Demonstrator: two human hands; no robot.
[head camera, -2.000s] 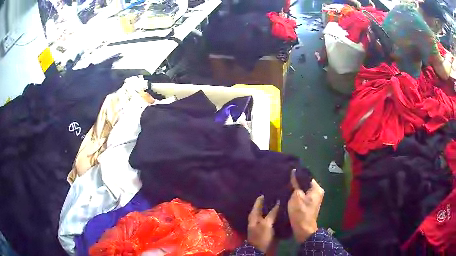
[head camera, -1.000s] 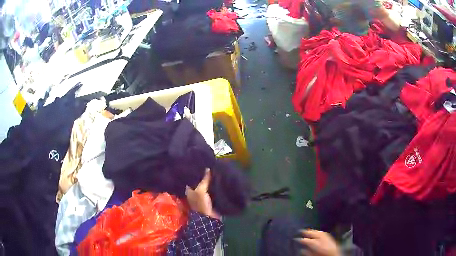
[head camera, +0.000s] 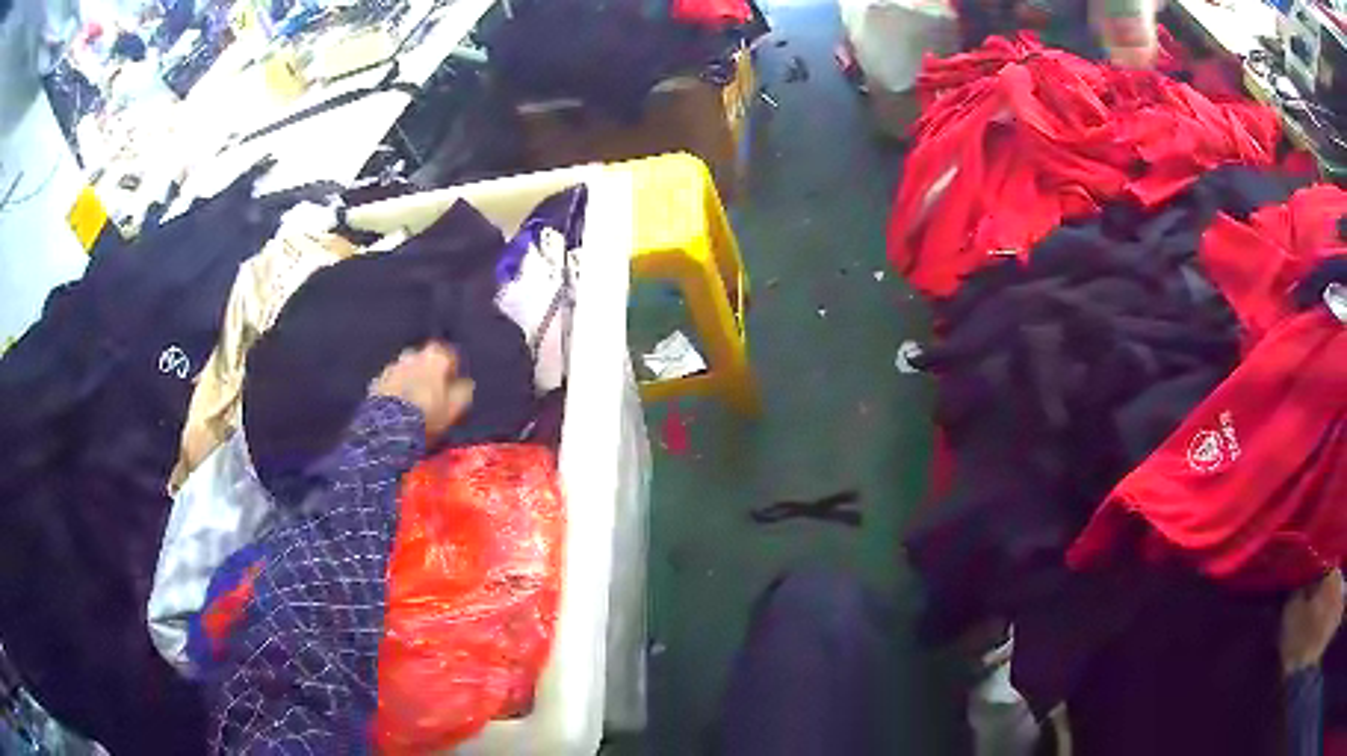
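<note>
My left hand (head camera: 429, 387) is on a black garment (head camera: 362, 332) lying on the cloth in the white plastic bin (head camera: 603, 325). Its fingers are curled into the cloth, somewhat blurred. The sleeve crosses the bin's left part. A shiny orange-red plastic bag (head camera: 473, 591) lies in the bin, right of the sleeve. My right hand (head camera: 1309, 620) is at the far right edge, partly cut off, by the lower edge of a red garment (head camera: 1204, 465) with a white logo. Its fingertips are hidden by the cloth.
A yellow stool (head camera: 672, 222) stands against the bin's right side. Red cloth (head camera: 1049, 148) and black cloth (head camera: 1078, 355) are heaped at right. A crossed black strip (head camera: 807, 510) lies on the green floor. A cream-white table (head camera: 333, 141) is at upper left. Part of a person's arm shows at top right.
My left hand has moved up and left over the bin, and the black cloth that hung over its right rim now lies inside. My right hand has moved right to the red garment.
</note>
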